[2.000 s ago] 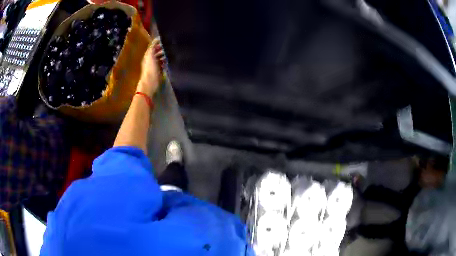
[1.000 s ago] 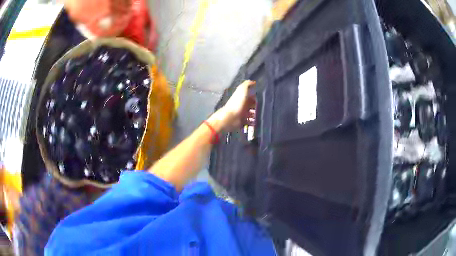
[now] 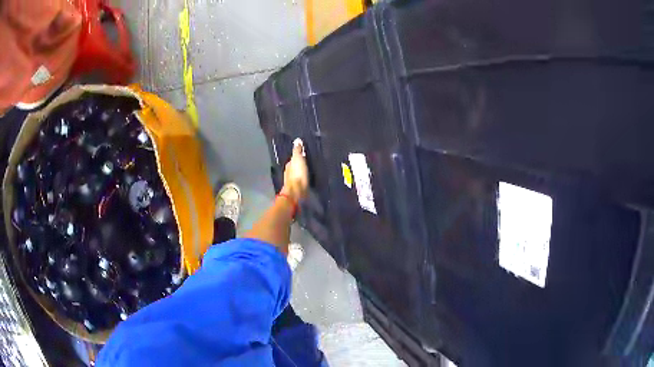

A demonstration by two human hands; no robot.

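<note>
A large black turnover bin [image 3: 466, 129] fills the centre and right, with ribbed walls, white paper labels and a small yellow sticker. Its inside is not in view, and I cannot tell whether it is one bin or several stacked. My left hand [image 3: 296, 175], bare with a red wrist string, grips the bin's far left part at a recess, thumb visible, fingers mostly hidden. My right hand is not in view.
A round-mouthed brown parts sack [image 3: 93, 208] full of small dark parts stands at left. A red bag [image 3: 104, 43] and a person's salmon-coloured clothing are at upper left. The grey floor [image 3: 233, 100] has a yellow line. A yellow-orange object [image 3: 330, 18] is at top centre.
The view has swung across the bin: its dark modules, seen at right a second ago, are out of view. The sack has shifted left and down. My left hand stays at the bin.
</note>
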